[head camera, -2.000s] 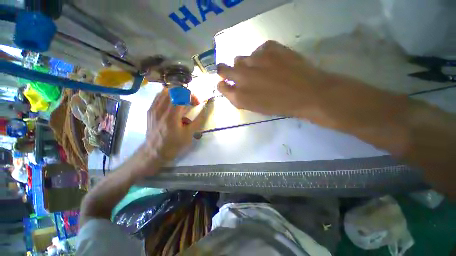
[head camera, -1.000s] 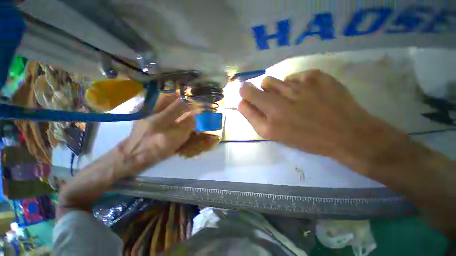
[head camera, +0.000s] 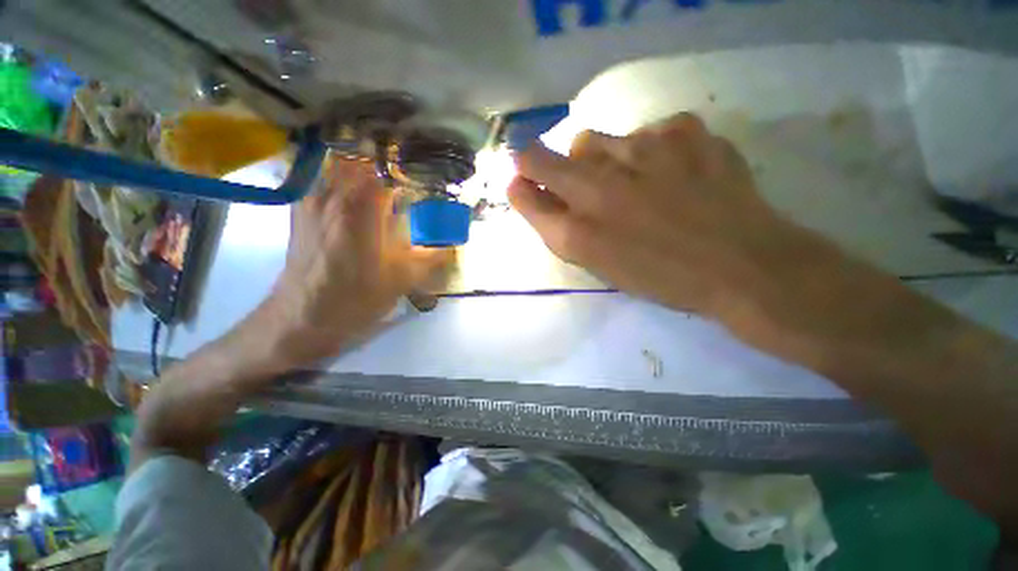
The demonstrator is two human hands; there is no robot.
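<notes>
The white sewing machine head [head camera: 714, 50] with blue lettering spans the top. Its tension dial [head camera: 430, 156] with a blue knob [head camera: 440, 222] hangs between my hands and hides part of my left fingers. My left hand [head camera: 352, 251] lies on the bed left of the needle area, thumb pointing right; no fabric shows clearly at it. My right hand [head camera: 642, 212] is right of the needle area, fingertips at the bright lamp glare. The glare hides the presser foot and whatever the fingertips touch.
Dark snips [head camera: 982, 229] lie at the far right. A blue bar [head camera: 145, 167] and yellow part [head camera: 223, 142] are upper left. A phone [head camera: 179, 257], cream pieces [head camera: 121, 190] and brown bundle [head camera: 56, 245] lie left. Below the ruler-marked edge [head camera: 580, 418] hang brown pieces [head camera: 357, 507] and a white bag [head camera: 770, 513].
The brown plush piece seen under my left hand a second ago no longer shows. My left hand has turned more upright, with its thumb below the knob. The camera view has shifted.
</notes>
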